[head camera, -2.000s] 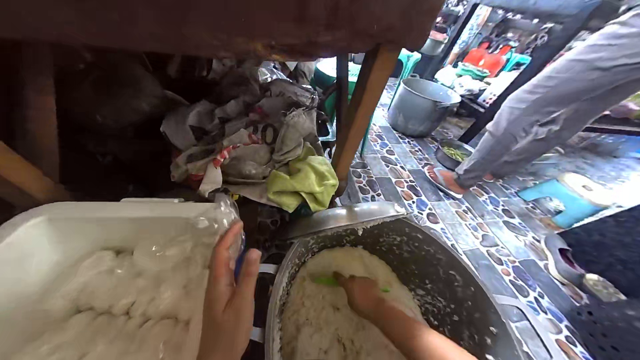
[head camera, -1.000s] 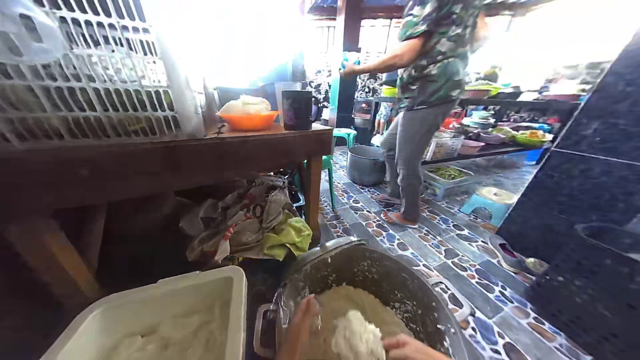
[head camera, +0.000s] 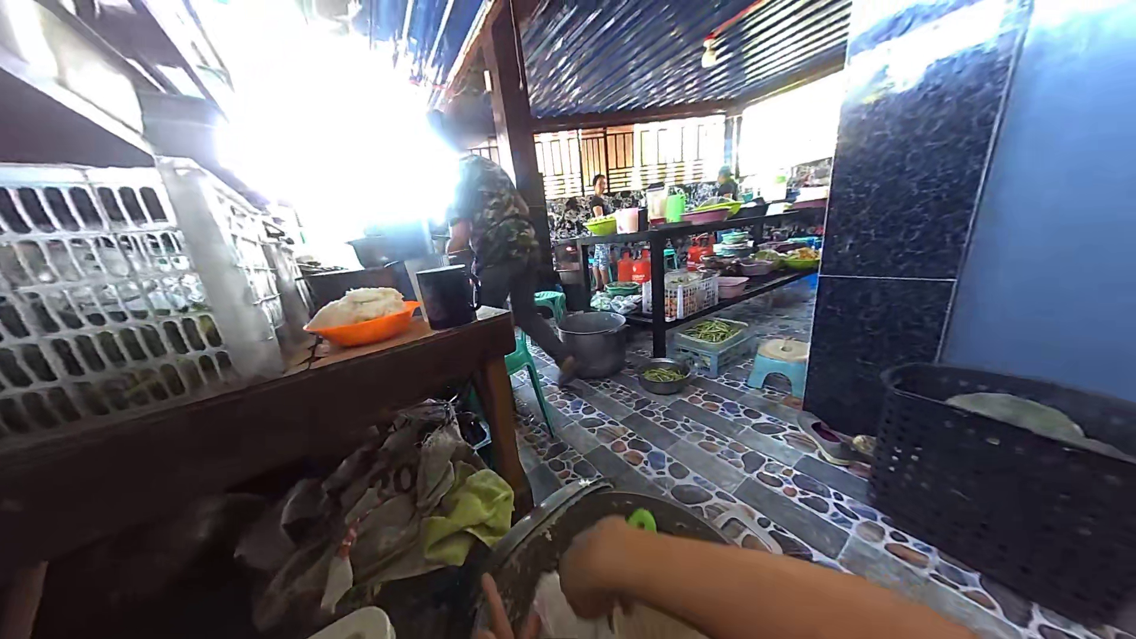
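Note:
A large metal pot (head camera: 674, 506) of what looks like cooked rice stands low at the bottom centre, its lower part cut off by the frame. My right hand (head camera: 599, 568) reaches into it from the right, fingers bent down at a pale mass; a green utensil end (head camera: 642, 520) shows beside the wrist. Whether the hand grips the utensil or the mass is hidden. My left hand (head camera: 508, 612) is at the pot's left side, only some fingers in view. The corner of a white tub (head camera: 359, 625) shows at the bottom left.
A wooden table (head camera: 399, 364) at left bears an orange bowl of rice (head camera: 368, 330), a black mug (head camera: 446, 296) and a white plastic crate (head camera: 98, 284). Sacks (head camera: 390, 506) lie below. A person (head camera: 499, 222) stands beyond; a black basket (head camera: 1003, 497) is at right.
The view has tilted up strongly. The person beyond has moved left, behind the table's far end. My right hand, at the pot's right side a second ago, now reaches across it.

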